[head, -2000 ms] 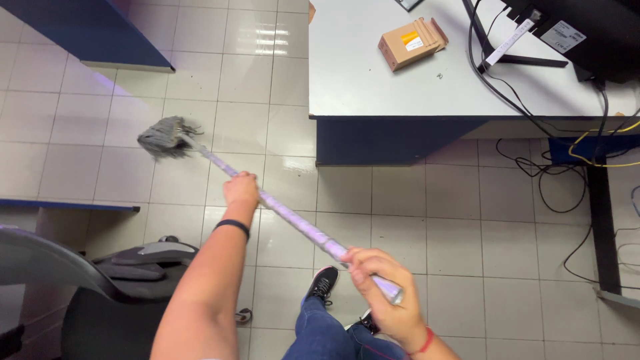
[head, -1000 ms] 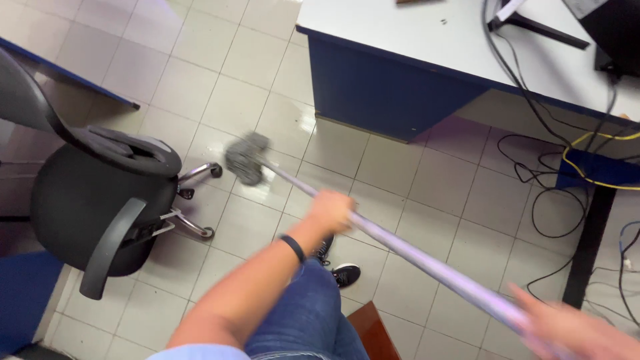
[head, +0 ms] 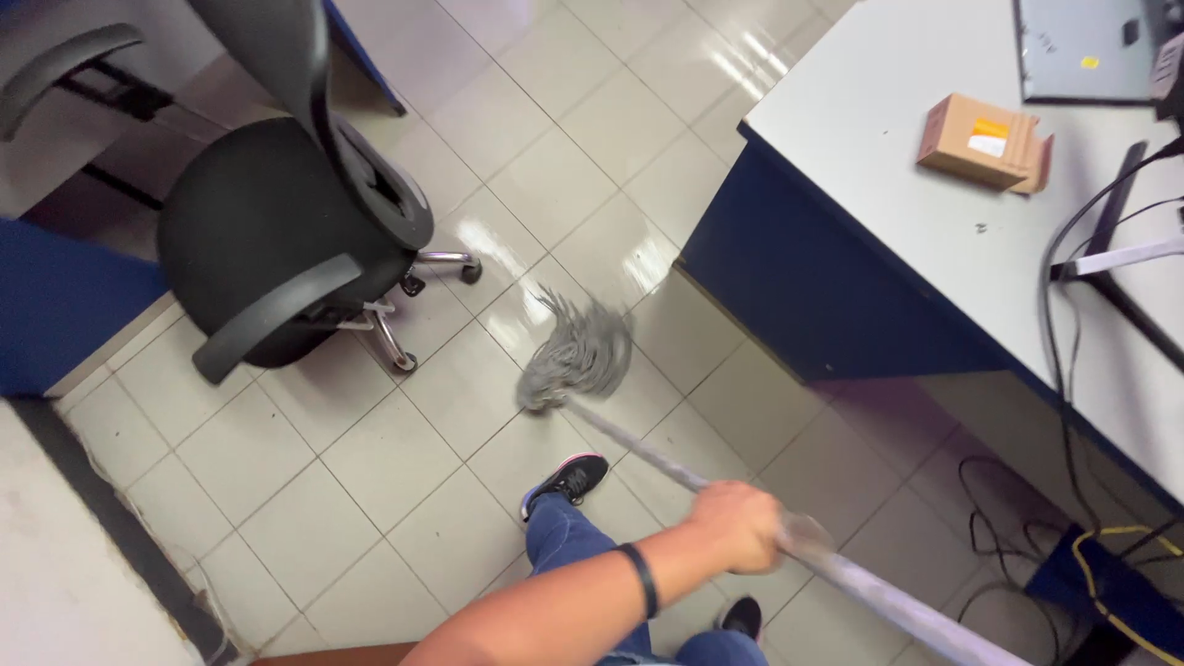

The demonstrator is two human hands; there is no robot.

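My left hand [head: 737, 527], with a black band on its wrist, is closed around the pale purple handle [head: 893, 597] of a string mop. The handle runs from the lower right edge up to the grey mop head [head: 581, 351], whose strands lie spread on the tiled floor [head: 347, 444] between the chair and the desk. My right hand is outside the view, so its hold on the handle is hidden. The mop head is slightly blurred.
A black office chair [head: 277, 231] on casters stands at left. At right is a white-topped desk [head: 860, 120] with a blue panel, bearing a cardboard box [head: 979, 143] and a laptop [head: 1091, 51]. Cables [head: 999, 518] hang and lie beneath it. A wall [head: 55, 555] is at lower left.
The mop head's strands, bunched a second ago, are now fanned out toward the upper right. My right hand, earlier on the handle, has left the view. The view has turned and shifted.
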